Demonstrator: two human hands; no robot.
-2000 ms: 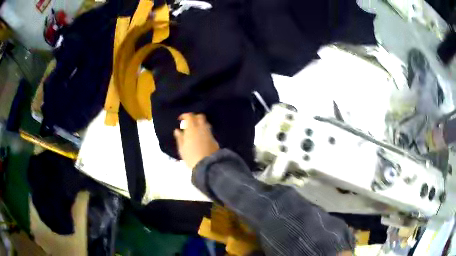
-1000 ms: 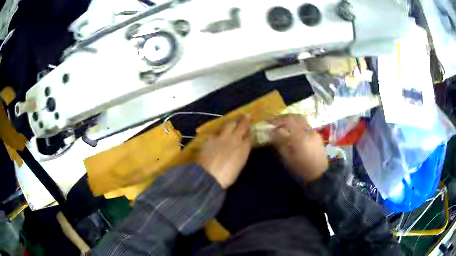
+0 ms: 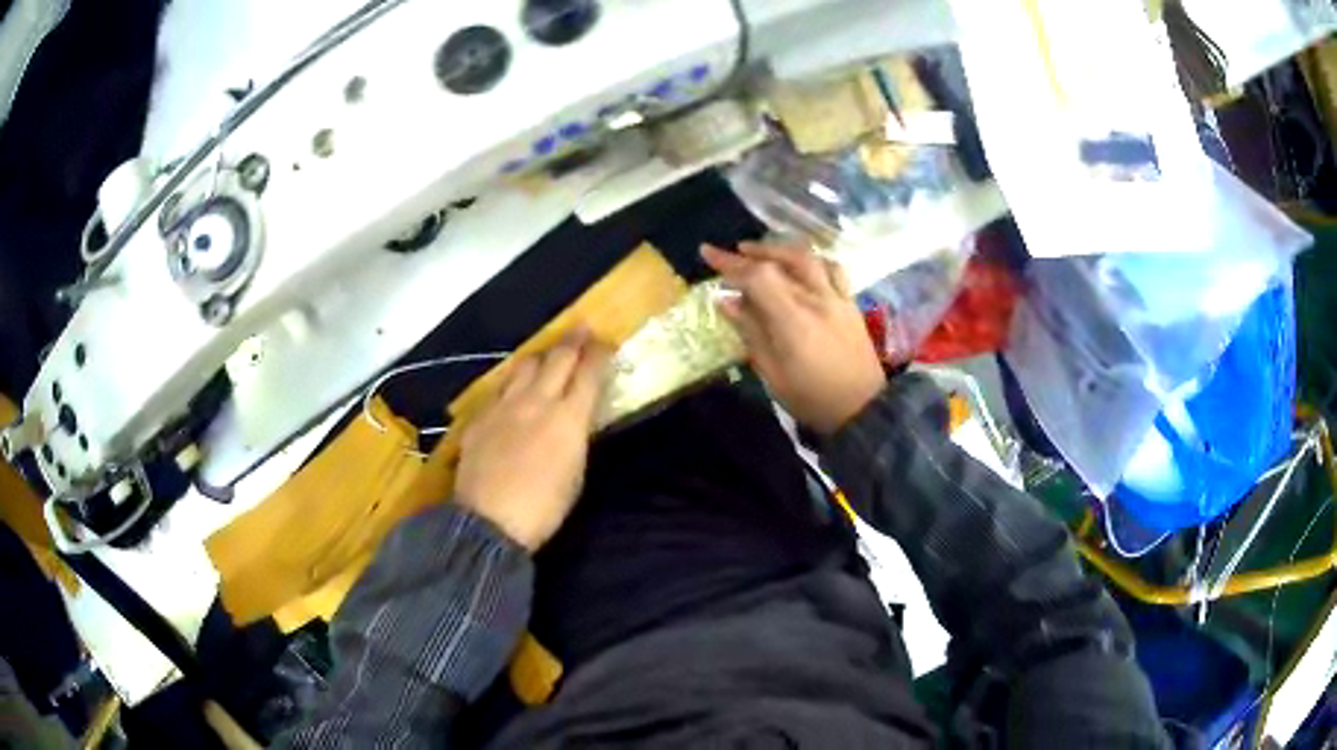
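Mustard strips [image 3: 315, 516] lie in an overlapping row along the front edge of the sewing table, with a white thread across them. My left hand [image 3: 525, 443] lies over the strips, its fingers bent down onto them at the table edge. My right hand [image 3: 799, 330] is further right, at the end of the worn, taped table edge [image 3: 667, 352]. Its fingers are bent, and whether they hold anything is hidden. A black cloth band [image 3: 513, 301] lies behind the strips, along the sewing machine's base.
The white sewing machine [image 3: 381, 161] spans the upper left. Clear plastic, a red bag [image 3: 975, 311] and a blue bag [image 3: 1217, 410] are at right, under a white paper [image 3: 1078, 139]. A yellow metal bar [image 3: 1173, 586] is at lower right. My dark-clothed lap is below the edge.
The view has shifted right, so the machine and strips sit further left. My right hand has moved its fingers up across the taped edge. My left hand remains on the strips.
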